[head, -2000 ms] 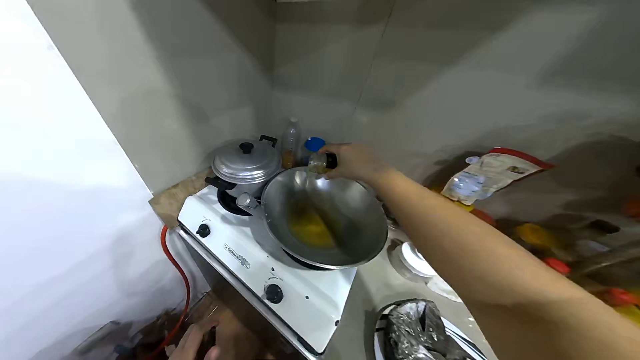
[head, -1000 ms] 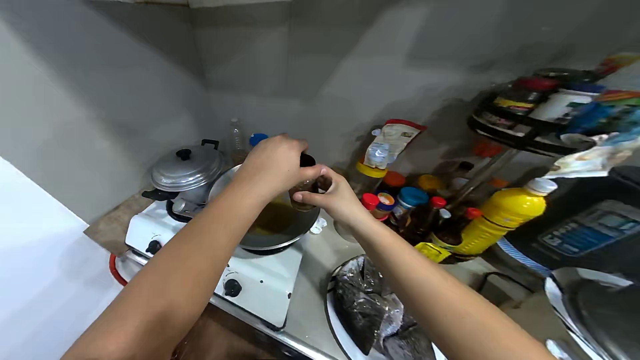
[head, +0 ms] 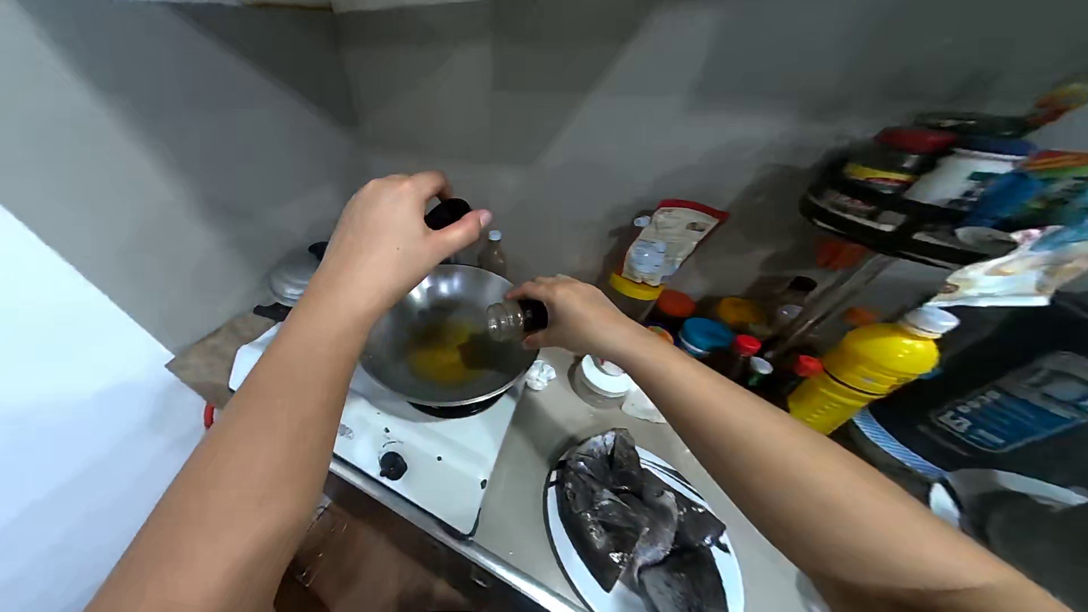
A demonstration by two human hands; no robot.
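My left hand [head: 404,234] pinches a black cap [head: 448,213] above the back left of a metal wok. In my right hand [head: 565,314] is a small clear glass bottle with a dark band [head: 510,320], tilted over the wok's right side with its clear end toward the middle. Yellowish oil lies in the bottom of the wok [head: 399,365], which stands on a white gas stove [head: 425,450]. Dark raw fish pieces [head: 629,510] fill a white oval plate [head: 568,544] on the counter, below my right forearm.
A lidded pot [head: 293,276] stands behind my left forearm. A white-lidded jar [head: 602,380] sits right of the wok. Several capped jars, a yellow bottle [head: 867,365] and a rack [head: 892,225] of containers occupy the right side. A small bottle [head: 493,253] stands behind the wok.
One second ago both hands were together at the bottle over the wok. Now they are apart, the cap in my left hand and the bottle tilted in my right. The view has shifted right since two seconds ago.
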